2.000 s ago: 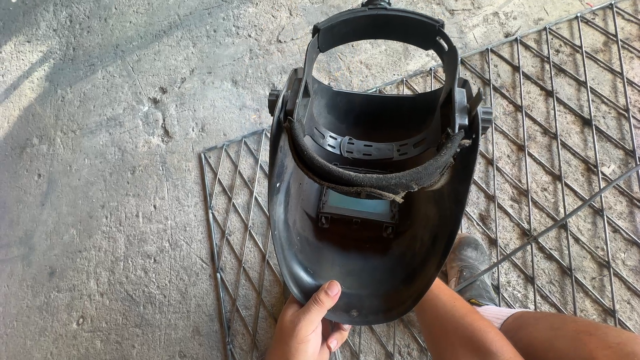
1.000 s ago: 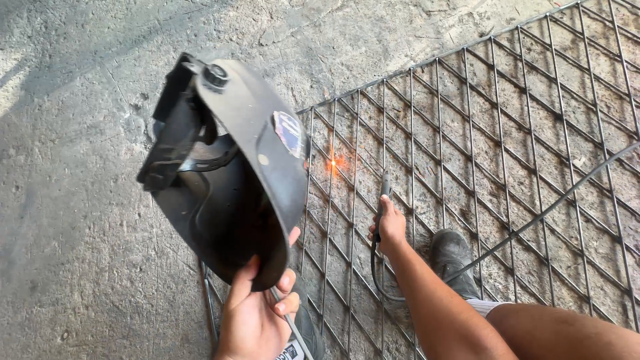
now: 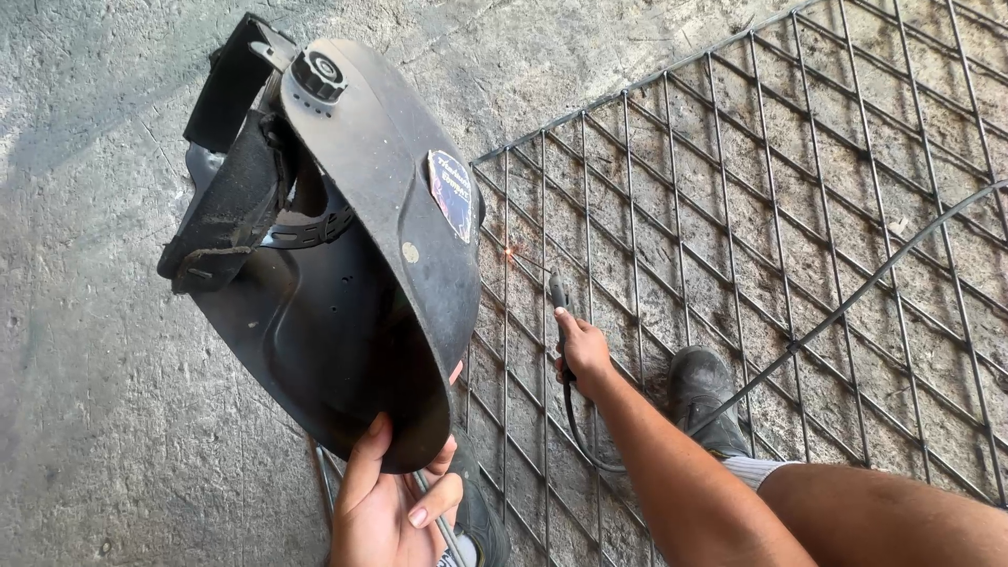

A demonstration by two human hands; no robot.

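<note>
A black welding helmet, with an adjusting knob and a sticker on its side, is tilted so that its hollow inside and headband show. My left hand grips its lower edge, thumb inside and fingers outside. My right hand is closed around a welding electrode holder with a cable trailing from it. A thin electrode runs from the holder to a bar of the steel grille, where a small orange glow shows. Part of the grille is hidden behind the helmet.
The grille of crossed bars spans the right side over rough ground. A grey cable crosses it towards my boot. Another boot is at the bottom, partly behind my left hand. Concrete floor lies at the left.
My left hand has turned the helmet from facing me with its inside to a sideways tilt. My right hand has come into view with the electrode holder. The bright sparks have shrunk to a small glow.
</note>
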